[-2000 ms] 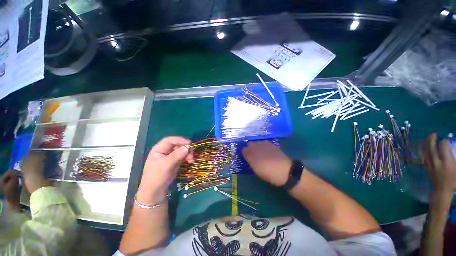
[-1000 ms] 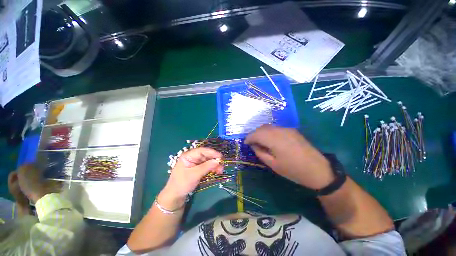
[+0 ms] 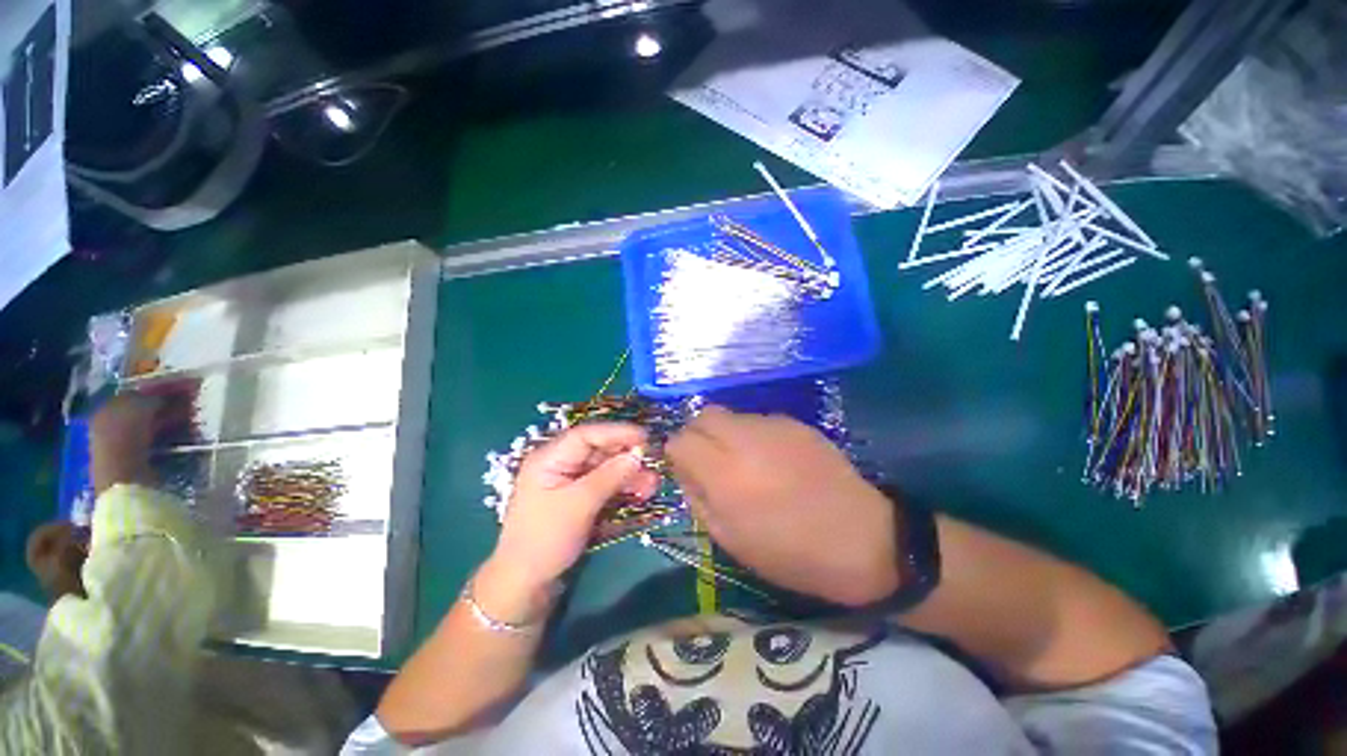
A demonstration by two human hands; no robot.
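Note:
My left hand [image 3: 573, 495] pinches a small white connector housing [image 3: 635, 455] between thumb and fingertips, over the heap of red-yellow wires [image 3: 598, 414] with white ends at its left. My right hand [image 3: 768, 495] is close beside it, fingertips together at the housing; what it pinches is hidden by the fingers. Dark-blue leads [image 3: 805, 399] lie behind my right hand, just below the blue tray [image 3: 867, 318]. The tray holds a dense pile of thin white pieces [image 3: 724, 325] and a few wires.
A divided off-white tray [image 3: 423, 340] is at left, with another person's hand [image 3: 121, 439] over it. White tubes [image 3: 1034, 244] lie upper right, a fanned harness bundle [image 3: 1174, 406] at right. A printed sheet [image 3: 842, 96] lies behind the blue tray.
My right hand has moved left and closed in to my left hand; earlier it was over the dark-blue leads. The view has shifted slightly. The neighbour's hand has moved up over the divided tray.

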